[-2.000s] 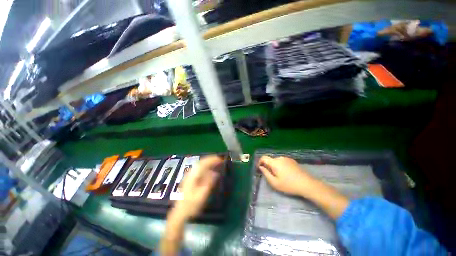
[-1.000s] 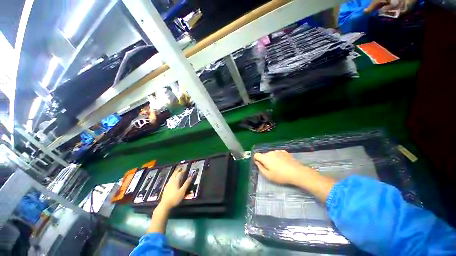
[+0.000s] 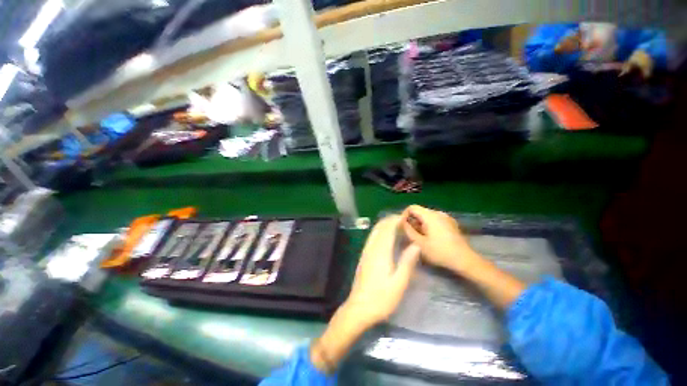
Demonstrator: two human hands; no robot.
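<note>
A black slotted tray [image 3: 310,260] lies left of centre on the green bench. Several display modules [image 3: 267,252] with silver and dark backs stand side by side in it, and its right part shows bare black. A shiny clear blister tray [image 3: 482,317] with a grey inside lies at right. My left hand [image 3: 379,264] is over the blister tray's left edge, its fingertips close to my right hand [image 3: 437,237]. My right hand's fingers are curled, with a small dark spot at the fingertips. Blur hides whether either hand holds anything.
A pale metal post [image 3: 324,128] rises behind the trays. Piled trays [image 3: 471,94] stand beyond it. An orange fixture [image 3: 135,241] lies past the black tray's left end, and an orange sheet [image 3: 570,111] lies at back right. A person's blue sleeves [image 3: 554,47] show at top right.
My left hand has left the modules in the black tray and moved right to meet my right hand. My right hand has stayed near the blister tray's upper left corner. The view has shifted.
</note>
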